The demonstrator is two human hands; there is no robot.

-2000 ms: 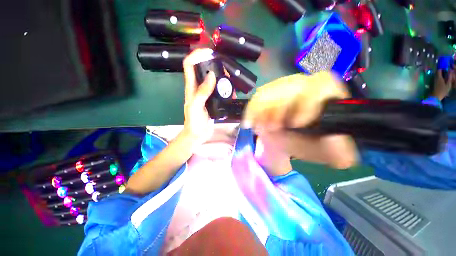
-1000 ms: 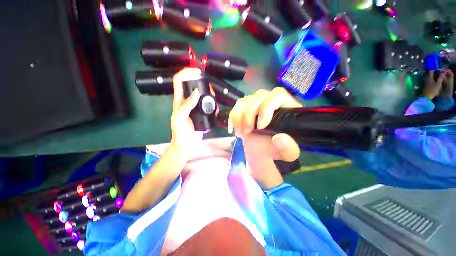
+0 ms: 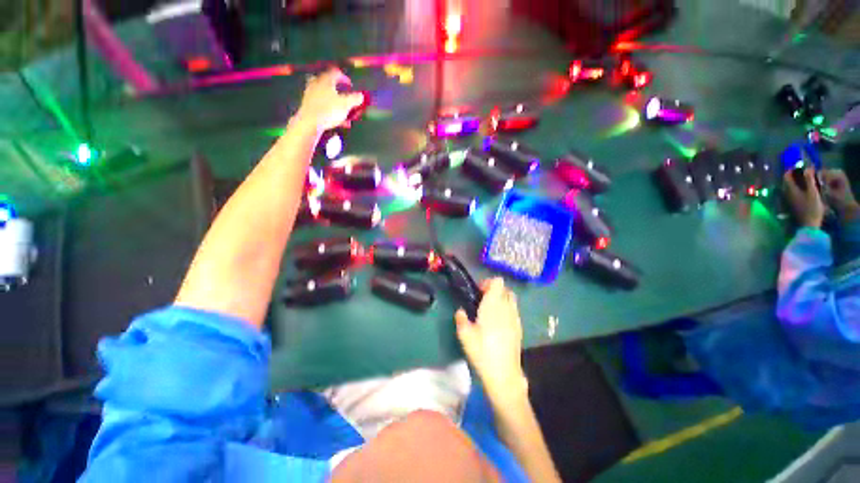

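My left hand (image 3: 332,102) is stretched out to the far side of the bench. Its fingers are at a small dark and red object; the blur hides whether they grip it. A pale round disc (image 3: 333,145) shows just below that hand. My right hand (image 3: 492,328) is near the bench's front edge, closed around the black electric screwdriver (image 3: 462,282), which points away from me. Black light units lie in front of me, among them one (image 3: 404,291) left of the screwdriver and one (image 3: 327,251) further left.
A blue open box (image 3: 530,238) of silver grains stands right of the screwdriver. More light units (image 3: 608,268) lie around it. A black tray (image 3: 123,274) is at the left. Another person's hands (image 3: 818,196) are at the far right. A thin line hangs over the bench.
My left hand has moved from near my chest to the far side of the bench. The screwdriver has swung from pointing sideways to lying forward, lower at the bench. The view has tilted up.
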